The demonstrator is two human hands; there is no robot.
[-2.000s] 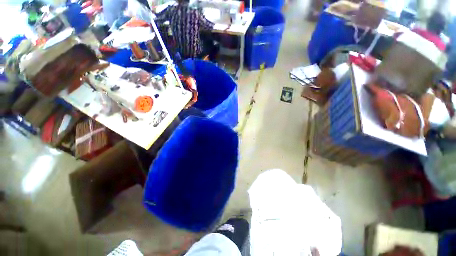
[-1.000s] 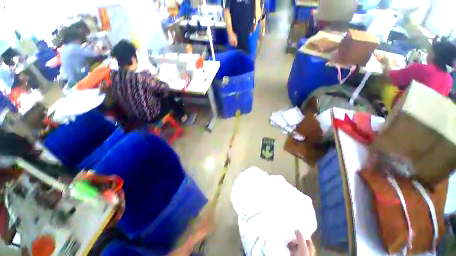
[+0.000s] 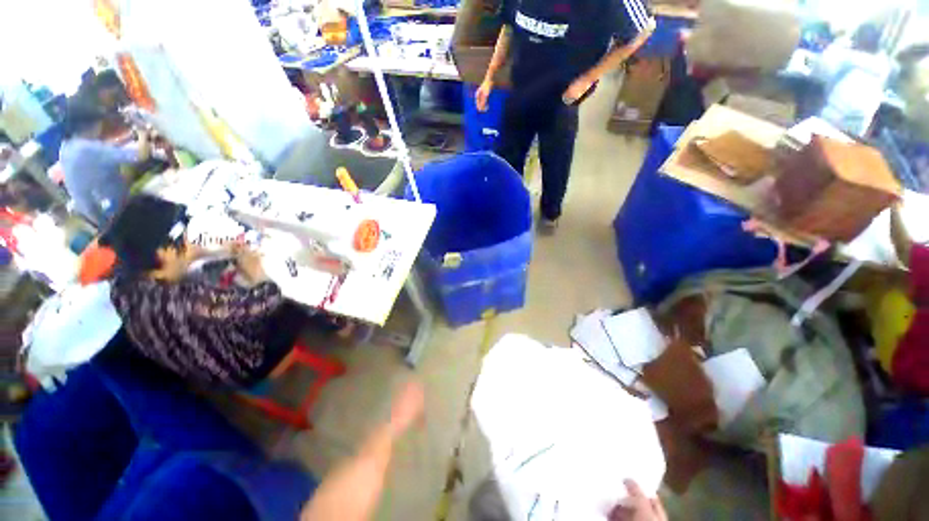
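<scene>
A crumpled opaque white sack (image 3: 565,432) with a few thin blue lines is at the bottom centre, in front of my body. My right hand (image 3: 639,502) is at the bottom edge, partly cut off, with its fingers gripping the sack's lower right side. My left hand (image 3: 405,407) is out to the left of the sack, apart from it and blurred; its forearm comes up from the bottom edge. The blur hides how its fingers are held. The sack's contents are hidden.
A person in dark clothes (image 3: 555,92) stands in the aisle ahead. A blue bin (image 3: 479,275) and white machine table (image 3: 357,290) with a seated person are on the left. Boards and papers (image 3: 637,341), a grey-green sack (image 3: 789,356) and a large blue bin (image 3: 667,229) are on the right.
The view has moved forward along the aisle; the standing person and left machine table appear closer. The white sack stays in front of me. My left forearm has come further into view.
</scene>
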